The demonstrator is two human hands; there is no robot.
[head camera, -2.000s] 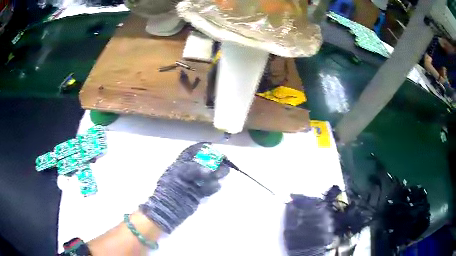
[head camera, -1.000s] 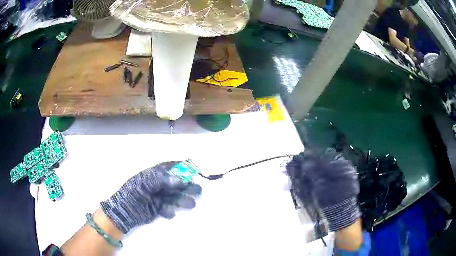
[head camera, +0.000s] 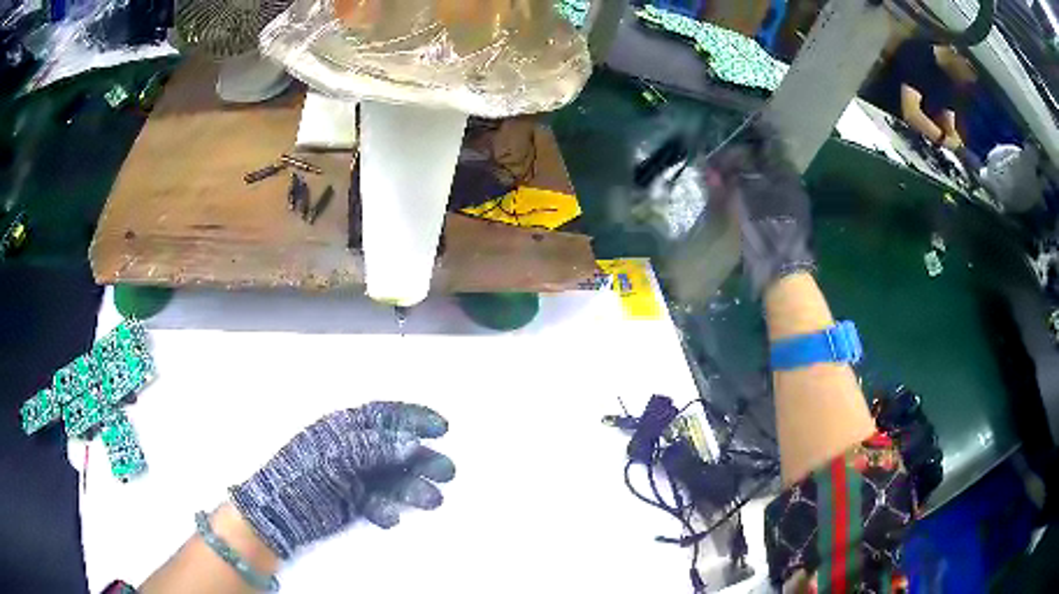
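Note:
My left hand (head camera: 348,470), in a grey-black striped glove, is over the white sheet (head camera: 523,429) with fingers apart and nothing in it. My right hand (head camera: 766,209), gloved and blurred, is stretched out over the dark-green surface beside the slanted post. A dark blurred thing shows just left of its fingers; I cannot tell whether the hand holds it. Black cables (head camera: 685,458) lie loosely at the sheet's right edge. A group of green circuit boards (head camera: 99,383) lies on the sheet's left side. The white machine column (head camera: 406,209) ends in a thin tip above the sheet.
The wooden base (head camera: 186,221) with short dark rods stands behind the sheet. A slanted grey post (head camera: 830,87) stands at right. A small fan (head camera: 227,23) is at back left. More black cables are partly behind my right forearm. A person (head camera: 929,93) is at far right.
The board and its cable have left my left hand, whose fingers have opened. My right hand has moved from the cable bundle up and away over the green surface. The cables at the sheet's edge now lie uncovered.

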